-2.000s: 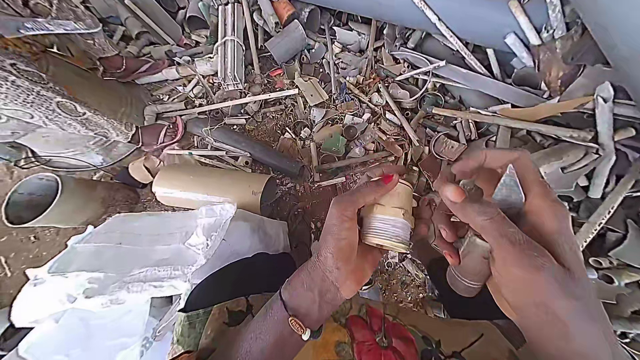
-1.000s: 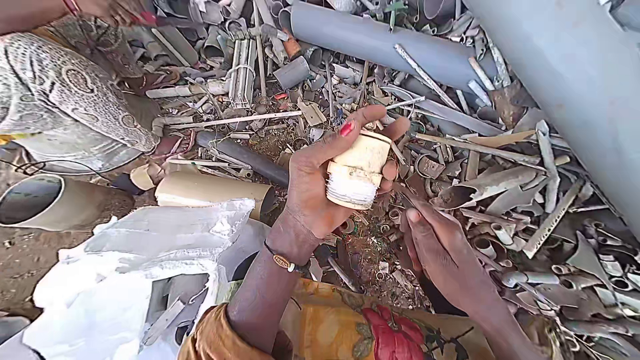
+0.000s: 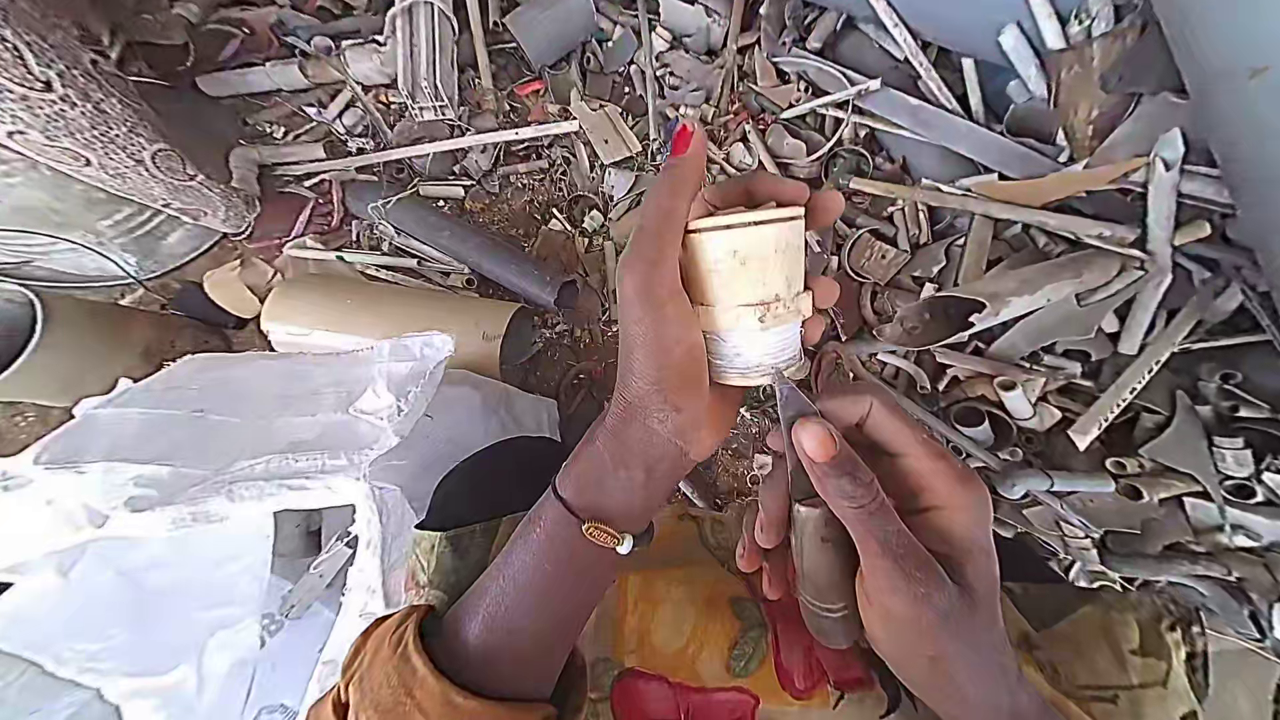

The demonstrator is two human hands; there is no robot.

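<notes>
My left hand (image 3: pixel 665 330) holds a cream plastic pipe fitting (image 3: pixel 748 262) upright, the thumb along its left side and the fingers behind it. White thread-like rings (image 3: pixel 755 352) circle the fitting's lower end. In my right hand (image 3: pixel 890 530) is a knife (image 3: pixel 822 560) with a rounded, dark handle and a short pointed blade (image 3: pixel 793 415). The blade's tip points up at the fitting's bottom edge and meets or nearly meets it; exact contact cannot be told.
Scrap pipe pieces (image 3: pixel 1050 300) cover the ground ahead and right. A wide tan pipe (image 3: pixel 390 315) and a dark pipe (image 3: pixel 470 245) lie left of my hands. White sacking (image 3: pixel 220 440) spreads at lower left. Another person's patterned clothing (image 3: pixel 110 130) shows upper left. A large grey pipe (image 3: pixel 1225 130) borders the right.
The knife, hard to make out earlier, now shows plainly in my right hand, its tip at the fitting's lower edge. My right hand has come closer to the fitting since one second ago.
</notes>
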